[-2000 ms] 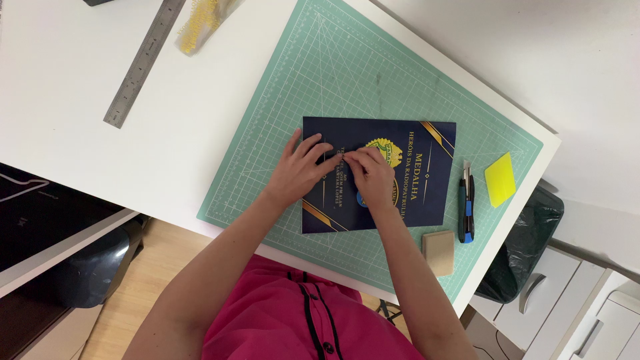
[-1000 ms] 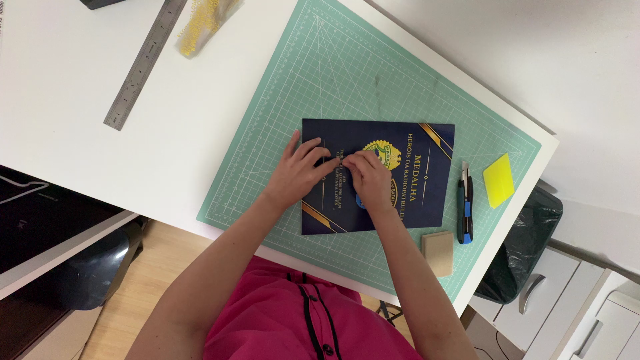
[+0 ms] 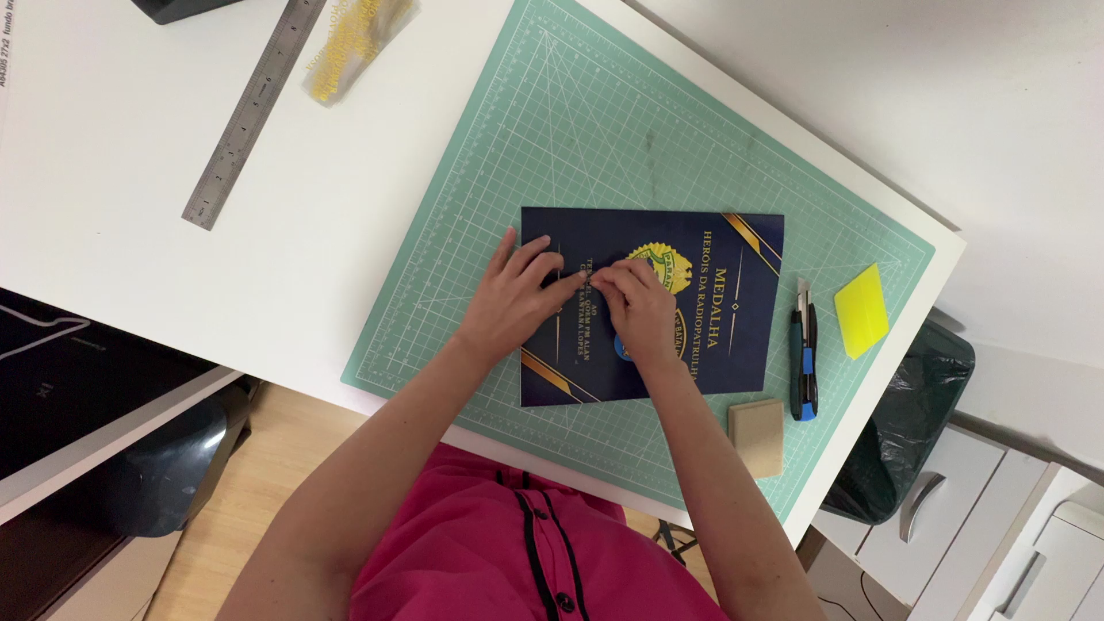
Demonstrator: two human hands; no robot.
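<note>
A dark blue printed sheet or folder (image 3: 750, 319) with gold lettering, gold corner stripes and emblems lies on a green cutting mat (image 3: 466, 233). My left hand (image 3: 517, 297) rests on its left part, fingers spread and thumb on the small lettering. My right hand (image 3: 640, 310) is bent over the middle, partly covering the emblems, its thumb and forefinger pinched near my left thumb. Whether something small is between those fingertips cannot be seen. Right of the sheet lie a utility knife (image 3: 804, 362) with its blade showing and a beige block (image 3: 756, 438).
A yellow plastic piece (image 3: 861, 312) lies near the mat's right edge. On the white table (image 3: 112, 181) are a steel ruler (image 3: 250, 121) and a clear film with yellow lettering (image 3: 354, 52). A bin with a black liner (image 3: 901, 423) stands beyond the table's right edge.
</note>
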